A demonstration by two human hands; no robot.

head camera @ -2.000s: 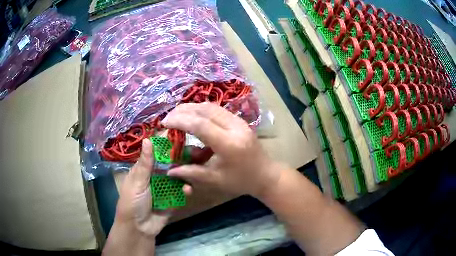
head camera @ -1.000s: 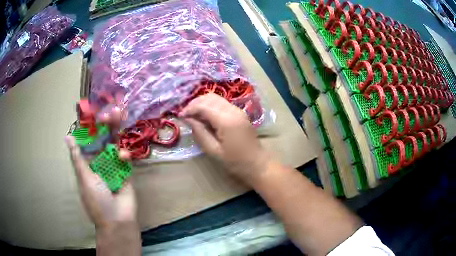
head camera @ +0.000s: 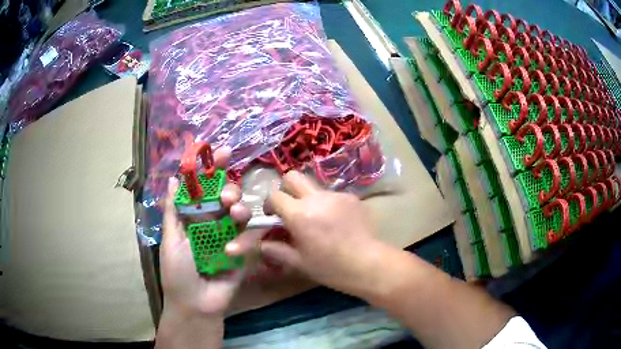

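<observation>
My left hand [head camera: 197,272] holds two green perforated pieces. The upper green piece [head camera: 210,189] has a red hook [head camera: 197,167] standing up from it; the lower green piece [head camera: 214,245] shows its honeycomb face and no hook. My right hand [head camera: 327,228] is just right of them, fingers bent near the bag's opening; its fingertips are blurred, and whether it holds anything cannot be told. The clear plastic bag [head camera: 238,75] lies behind both hands, with loose red hooks [head camera: 320,140] at its open side.
Stacked layers of green pieces with red hooks [head camera: 538,129] stand at the right, cardboard between layers. A cardboard pile [head camera: 71,218] lies at the left. A second bag of red hooks [head camera: 58,68] is at the back left. Cardboard [head camera: 408,204] lies under the main bag.
Since one second ago my left hand has moved right with the green pieces, close to my right hand. My right hand has moved slightly down and right from the hooks.
</observation>
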